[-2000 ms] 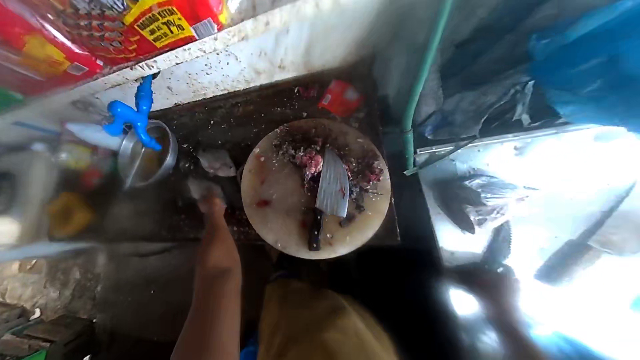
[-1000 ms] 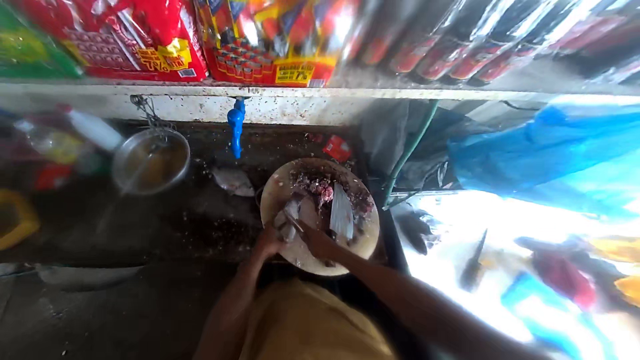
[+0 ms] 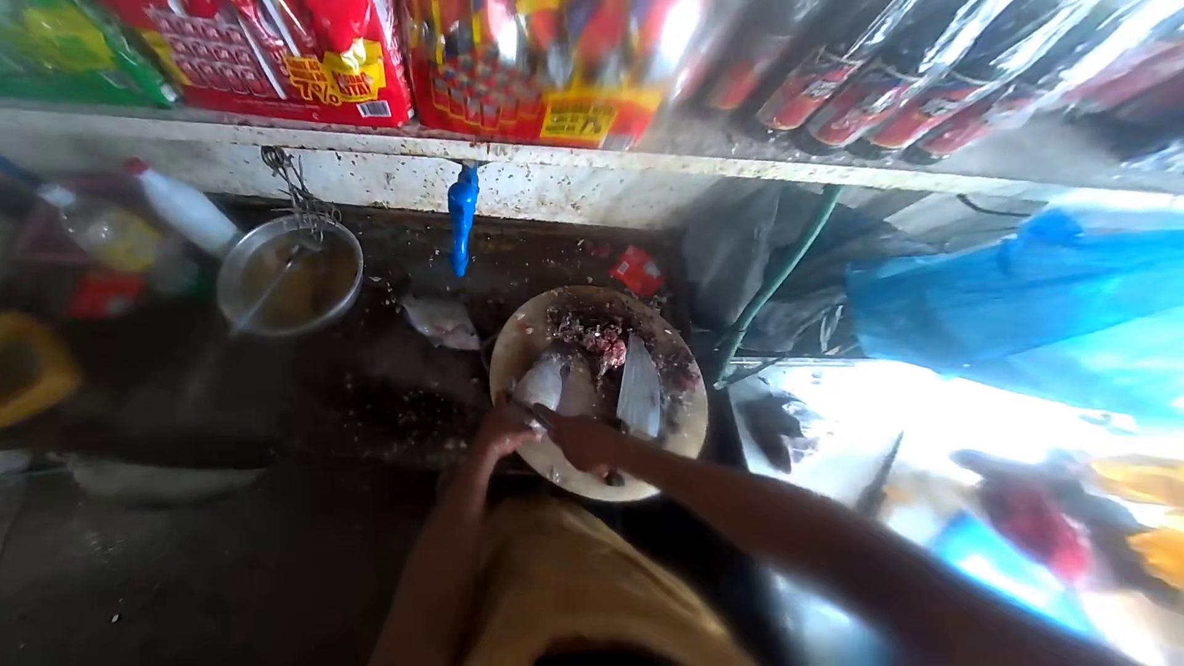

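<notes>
On a round cutting board [image 3: 680, 453] lies a fish [image 3: 543, 381], and my left hand [image 3: 507, 427] is closed on its near end at the board's left edge. My right hand [image 3: 585, 442] grips a small tool, perhaps a knife, whose end meets the fish; the tool's details are blurred. A broad cleaver blade [image 3: 639, 393] rests to the right, its handle mostly hidden under my right arm. Fish offal [image 3: 601, 340] is heaped toward the back of the board. Another fish [image 3: 442, 322] lies on the dark counter left of the board.
At the left stands a bowl [image 3: 291, 277] of cloudy liquid. A blue tap [image 3: 462, 217] projects over the counter from below a shelf edge [image 3: 592, 159] with packaged goods. A red packet [image 3: 636, 271] lies behind the board, and a green hose [image 3: 777, 277] runs at its right.
My right hand has come from the bright surface at the right to the board. My left hand moved from the counter onto the board, where a fish now lies. The view has shifted.
</notes>
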